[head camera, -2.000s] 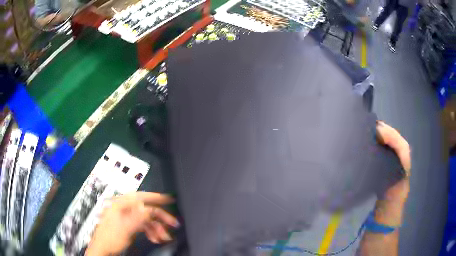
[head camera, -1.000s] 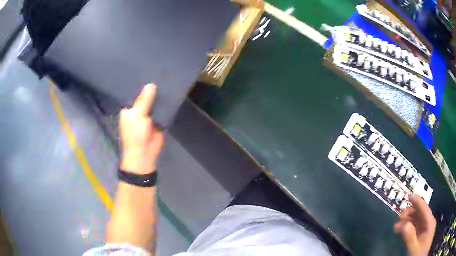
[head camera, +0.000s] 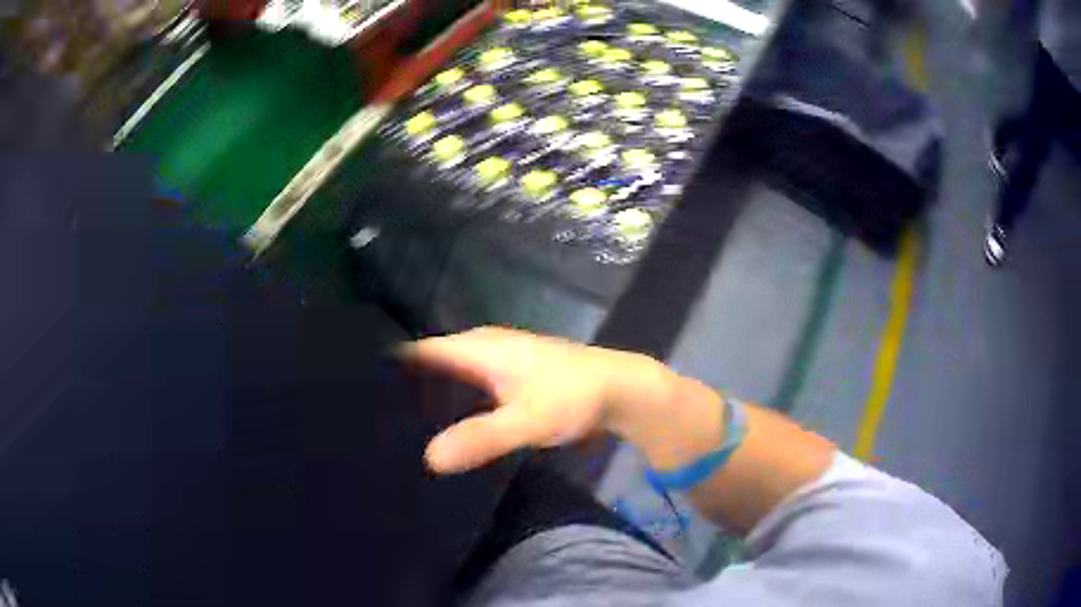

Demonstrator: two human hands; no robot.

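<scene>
A large dark sheet or surface [head camera: 237,439] fills the lower left, blurred. My right hand [head camera: 533,397], with a blue wristband, reaches in from the right over its edge. The thumb and fingers are apart, and nothing shows between them. The foremost fingertip blends into the dark area. My left hand is not in view. Several small boards with round yellow parts [head camera: 549,123] lie in rows beyond my right hand. No white panel shows on the bench in front of me.
A black cylinder-like object, perhaps the screwdriver [head camera: 377,255], lies left of the boards. A green conveyor [head camera: 225,119] and red frame [head camera: 415,53] are at upper left. A dark draped object [head camera: 848,142] stands right of the bench. A person's legs [head camera: 1029,154] show on the grey floor.
The view has swung from the bench's left side to the yellow-dotted boards. My left hand and the white panels have left view. My right hand is now nearer the middle, off the panels.
</scene>
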